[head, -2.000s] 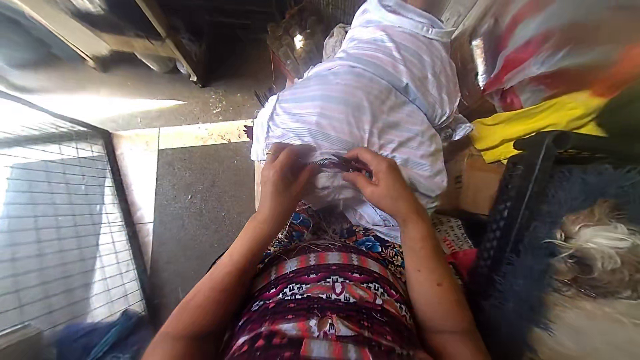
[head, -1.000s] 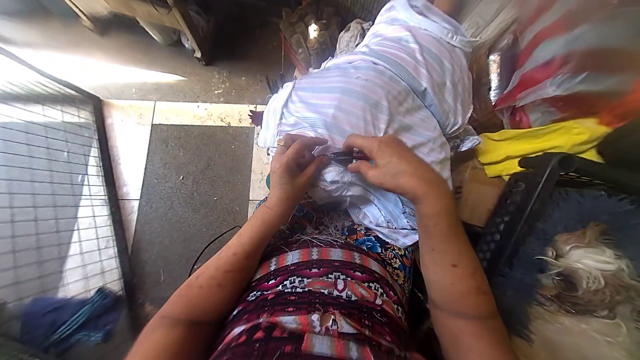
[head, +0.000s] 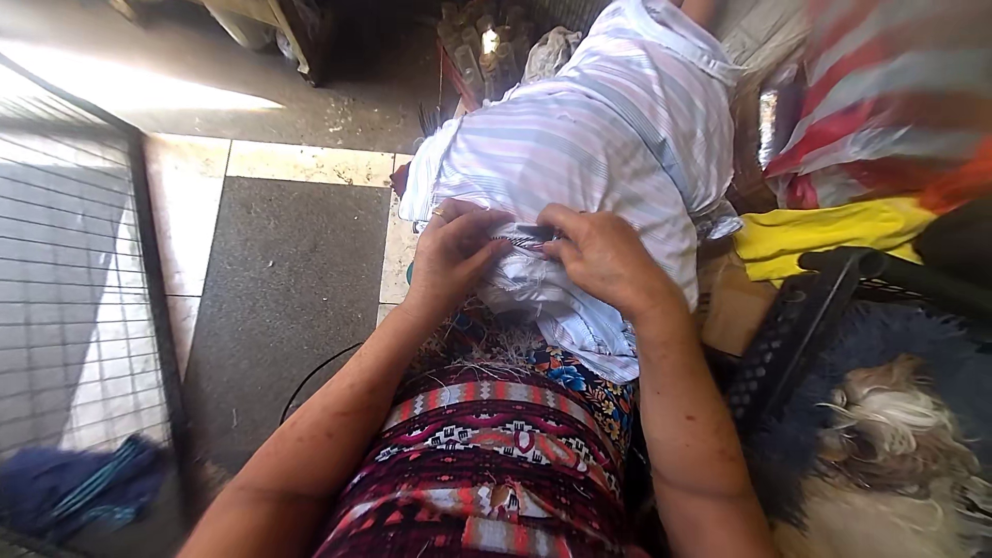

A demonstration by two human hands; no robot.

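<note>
A large white cloth with pale grey and pink stripes (head: 573, 155) lies over my lap and stretches away from me. My left hand (head: 461, 252), with a ring on one finger, pinches a gathered part of this cloth. Close to its right, my right hand (head: 601, 252) holds a small dark metal tool (head: 539, 231) between thumb and fingers, its kind not clear, against the same part. A dark striped bit of fabric or trim shows between the fingertips. Loose threads (head: 496, 345) lie on my lap below the hands.
A black wire-mesh panel (head: 143, 271) stands at the left, with blue cloth (head: 93, 484) near its foot. At the right are a yellow cloth (head: 837, 232), a black plastic crate (head: 806, 333) and a long-haired animal (head: 891, 434). Glass bottles (head: 473, 58) stand behind.
Both hands stay at the same part of the cloth, with small shifts of the fingers. The view has shifted slightly since the first frame.
</note>
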